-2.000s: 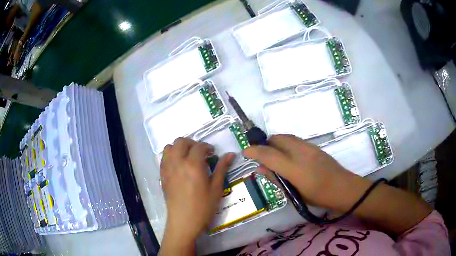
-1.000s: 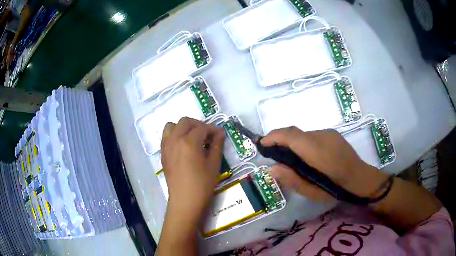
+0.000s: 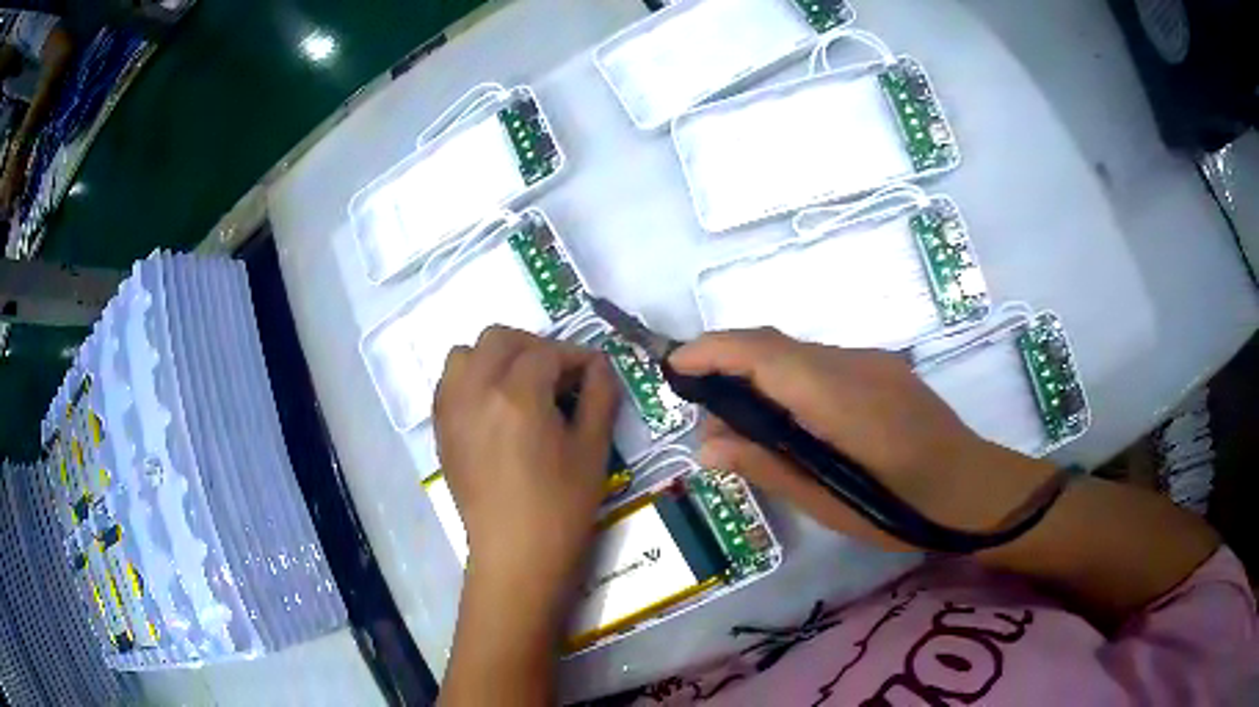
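My right hand (image 3: 842,428) grips the black soldering iron (image 3: 773,421), its metal tip pointing up-left beside the green circuit board (image 3: 649,384) of the third case in the left column. I cannot tell if the tip touches anything. My left hand (image 3: 518,442) is over that case, fingers bunched at the board's left side; what they pinch is hidden. A yellow-edged pouch battery (image 3: 434,481) lies mostly hidden under it. The nearest case holds another pouch battery (image 3: 628,566), its dark band beside its board (image 3: 735,522).
More white cases (image 3: 449,194) with boards and looped white cables lie in two columns on the white bench (image 3: 1091,207). A tall stack of white trays (image 3: 207,483) stands at left beyond a black strip (image 3: 325,483). A black fan (image 3: 1174,69) is at upper right.
My left hand has moved up to the third case's board, and a yellow battery edge now shows beneath it. The iron first swung down to that board; its tip has since shifted up-left.
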